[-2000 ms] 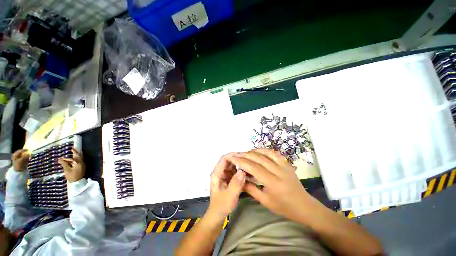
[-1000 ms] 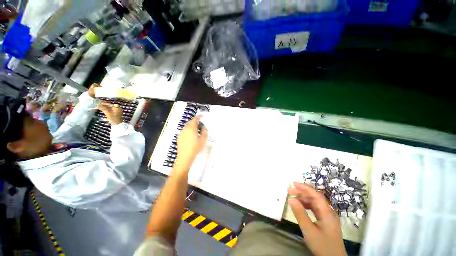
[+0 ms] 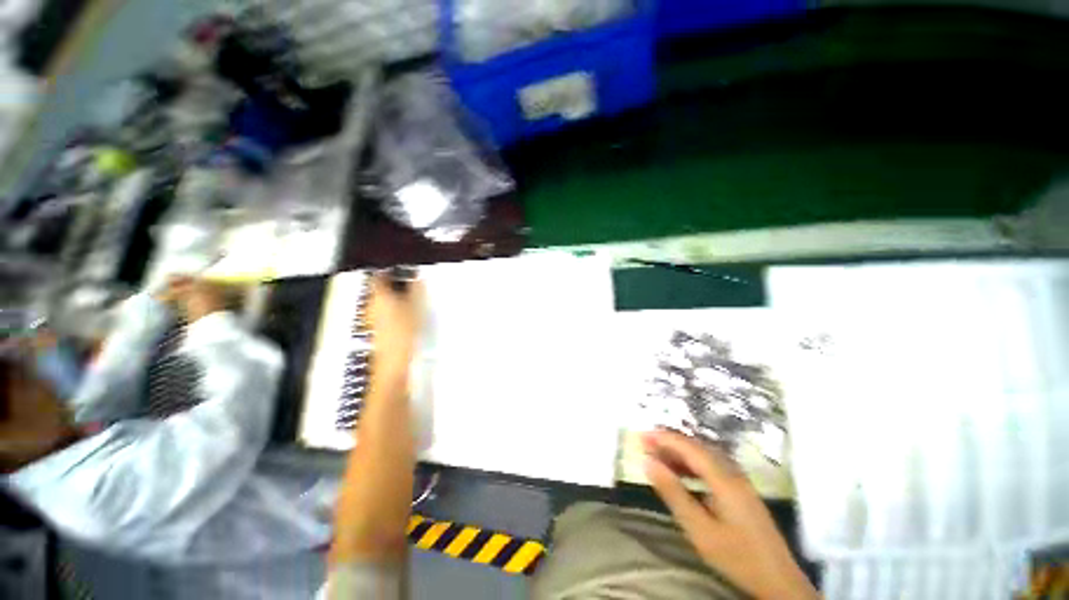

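My left hand (image 3: 394, 307) reaches over the far left of the left white tray (image 3: 516, 375), at the top of the column of dark cases (image 3: 353, 375). Its fingers are blurred; a small dark thing shows at the fingertips, and whether they grip it I cannot tell. My right hand (image 3: 708, 486) is at the front edge of the heap of silver-grey metal parts (image 3: 715, 393), thumb and forefinger apart, with nothing seen in it. The heap lies on a pale sheet (image 3: 639, 459) between the trays. The whole picture is blurred.
The right white tray (image 3: 914, 434) has tiny parts (image 3: 817, 342) near its left edge. A thin dark tool (image 3: 686, 270) lies behind the heap. Beyond are a clear bag (image 3: 434, 158) and a blue bin (image 3: 551, 88). A coworker's white sleeve (image 3: 235, 375) is at left.
Two seconds ago my hands were together before the heap; they have parted, left to the case column, right to the heap. Since one second ago the view has turned, and both hands stay near the same places.
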